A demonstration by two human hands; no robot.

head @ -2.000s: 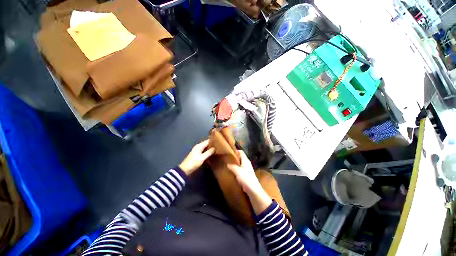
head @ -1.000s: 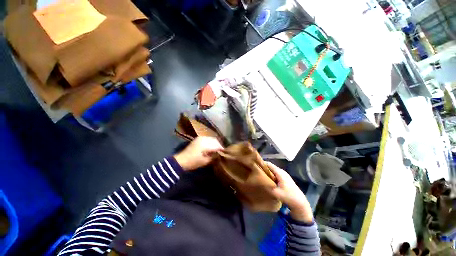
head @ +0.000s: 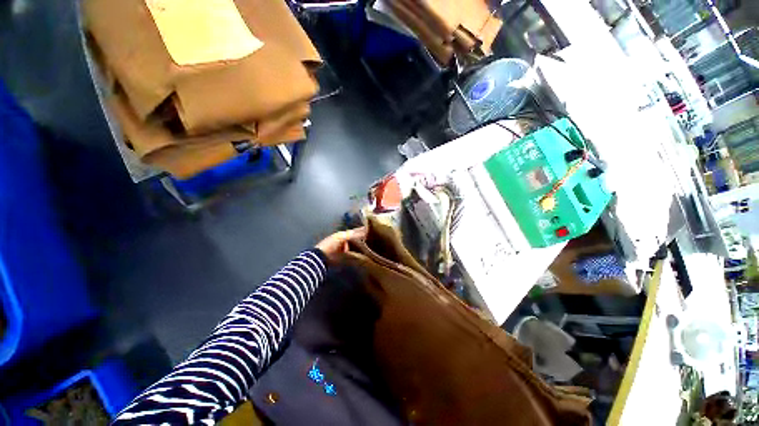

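Observation:
A large floppy brown sewn piece point(head: 449, 341) hangs over the right side of my lap, its seamed edge running from the small table's corner down to the lower right. My left hand point(head: 339, 243) is shut on its upper left corner. My right hand is not visible; the brown piece covers the place where it was. The cloth-wrapped machine arm point(head: 429, 216) with a reddish end point(head: 388, 193) stands just beyond the held corner, at the table's corner. Whether the piece touches it is unclear.
A green control box point(head: 545, 187) sits on the small white table point(head: 512, 279). Stacked brown panels point(head: 225, 96) with a pale orange sheet point(head: 204, 29) stand at upper left. Blue bins point(head: 50, 241) are at left. A fan point(head: 491, 91), a waste bucket point(head: 545, 345) and a yellow-edged bench point(head: 637, 358) are at right.
The brown piece was bunched between both hands and now spreads large across the lap to the lower right. My right hand has gone out of sight. The view has shifted.

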